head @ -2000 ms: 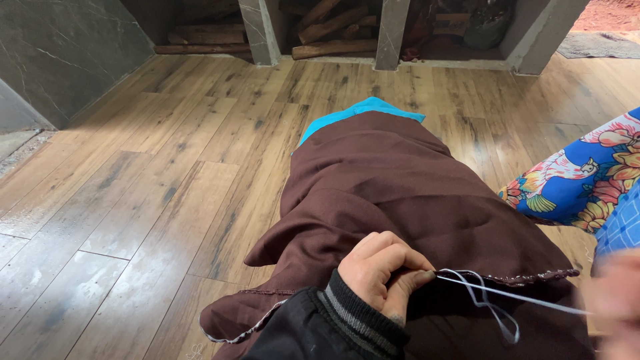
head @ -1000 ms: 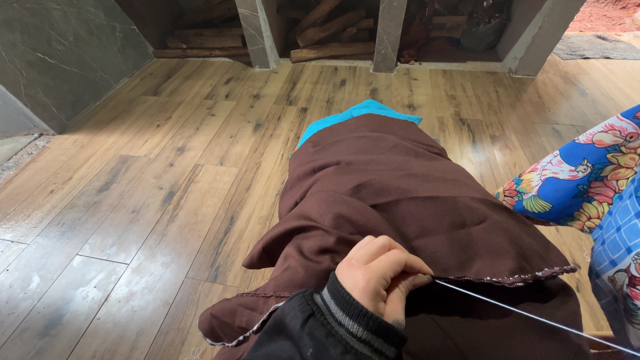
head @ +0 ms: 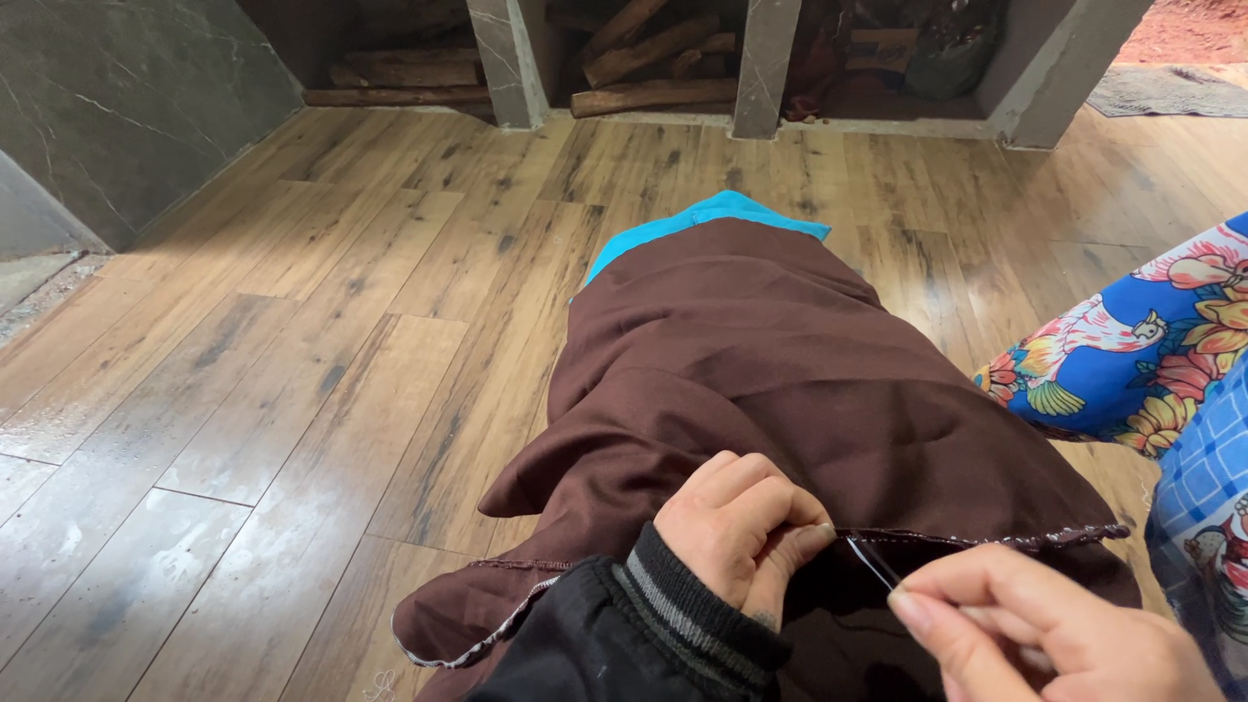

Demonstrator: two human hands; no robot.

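A dark brown cloth [head: 780,361] lies draped down the middle, its near edge finished with white stitching. At that edge my left hand [head: 746,531], in a black sleeve with a grey-striped cuff, pinches the fabric between thumb and fingers. Just right of it, my right hand [head: 1043,624] has thumb and forefinger closed on a white thread [head: 871,561] that runs to the cloth edge beside my left fingertips. Whether a needle is in the right fingers I cannot tell. Bright blue fabric [head: 707,216] shows beyond the brown cloth's far end.
Wood-look floor tiles [head: 390,370] surround the cloth. Firewood [head: 653,96] lies in compartments between grey stone-look dividers [head: 765,68]. Blue floral bird-print fabric [head: 1092,341] and blue checked fabric [head: 1204,487] are at the right. A grey mat [head: 1170,91] lies at the far right.
My right hand, blurred at the right edge two seconds ago and mostly out of frame one second ago, is now close to my left hand. The long taut thread no longer stretches rightward. My left hand keeps its hold.
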